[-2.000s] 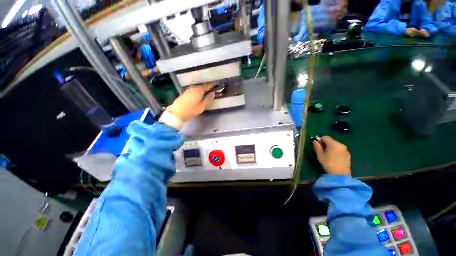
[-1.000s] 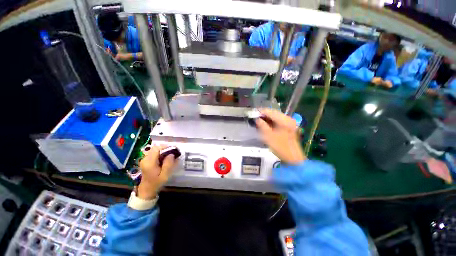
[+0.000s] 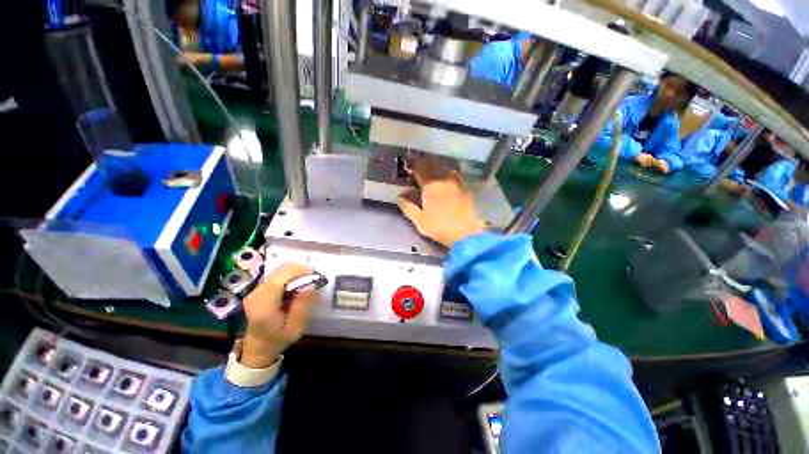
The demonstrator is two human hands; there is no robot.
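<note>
The pneumatic press (image 3: 381,232) stands in front of me with its upper plate (image 3: 443,97) raised above the pressing fixture (image 3: 381,189). My right hand (image 3: 443,206) reaches under the upper plate, its fingertips at the fixture; they are partly hidden, and I cannot tell whether they hold anything. My left hand (image 3: 273,315) holds a small dark unit with a pale edge, the watch unit (image 3: 306,282), in front of the left end of the press's front panel. The red emergency stop (image 3: 407,303) shows between two small displays.
A blue control box (image 3: 133,208) stands left of the press, with several small square parts (image 3: 235,282) between them. The white left-hand tray (image 3: 93,395) is at lower left. A grey block (image 3: 670,266) lies at right. People in blue smocks sit across the bench.
My right hand has moved from in front of the fixture to under the upper plate. My left hand, earlier at the fixture, now stays by the panel with the unit. The view has shifted.
</note>
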